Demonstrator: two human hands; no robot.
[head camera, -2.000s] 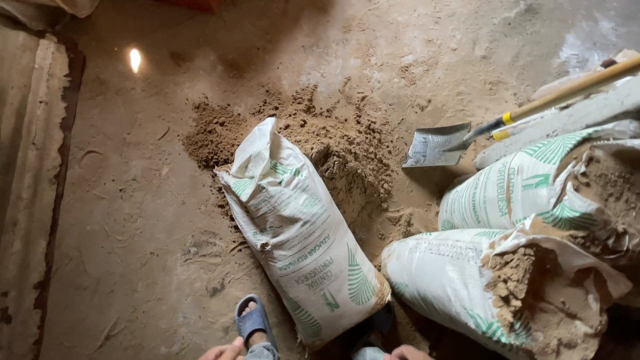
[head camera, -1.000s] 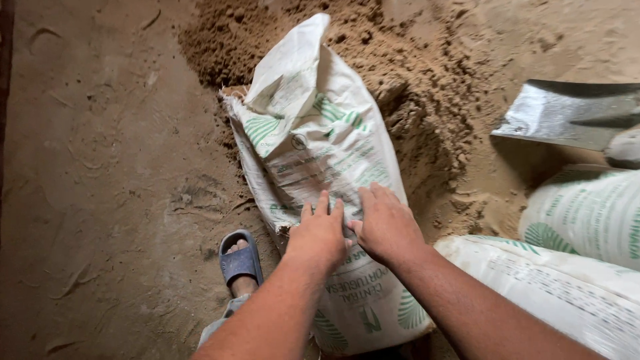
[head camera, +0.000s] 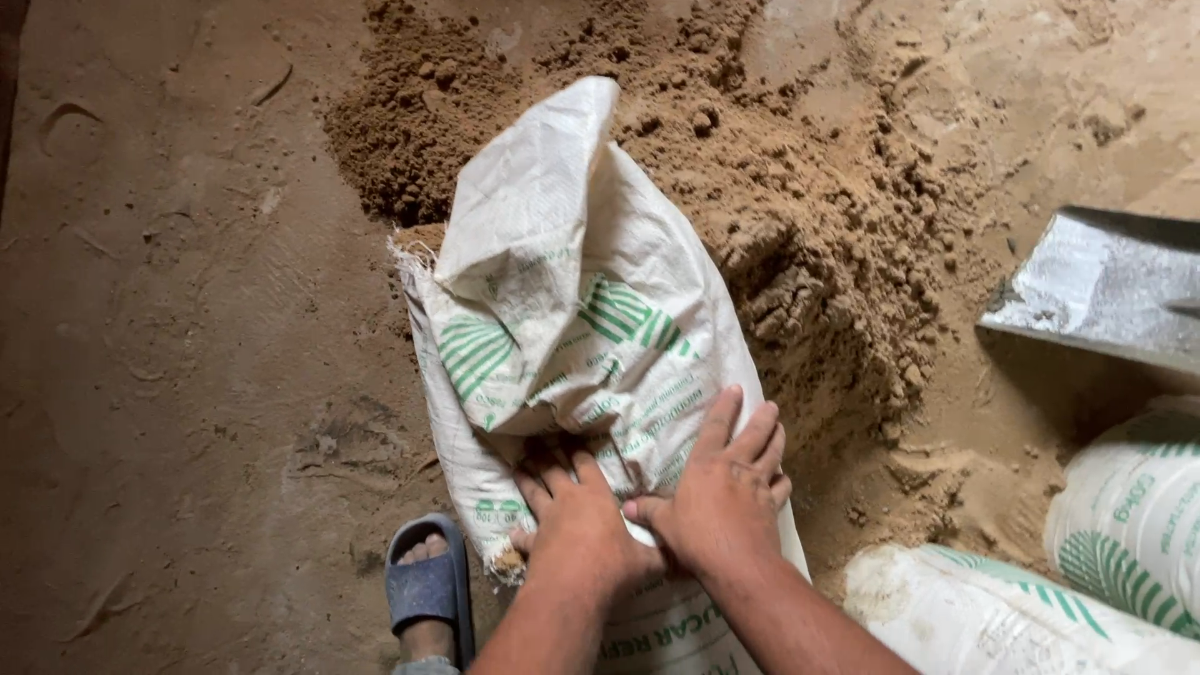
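Observation:
A white woven sack (head camera: 656, 253) with green print lies on the floor between my arms, its top end toward a heap of loose brown soil (head camera: 797, 206). My left hand (head camera: 586, 525) presses on the middle of the sack, its fingertips partly hidden under a fold of the fabric. Beside it my right hand (head camera: 727, 506) lies with fingers spread on the sack near its right edge. Neither hand is plainly closed on the fabric. A frayed edge (head camera: 412, 248) shows at the sack's upper left corner.
At the right a metal shovel blade (head camera: 1106, 291) rests above two more printed sacks, one (head camera: 1139, 516) at the edge and one (head camera: 994, 600) lower down. A foot in a blue slide sandal (head camera: 427, 581) stands left of the sack.
Two seconds ago both hands were at the bottom edge of the view; they have come onto the sack. Since one second ago the sack's fabric has bunched up above them. The view is closer.

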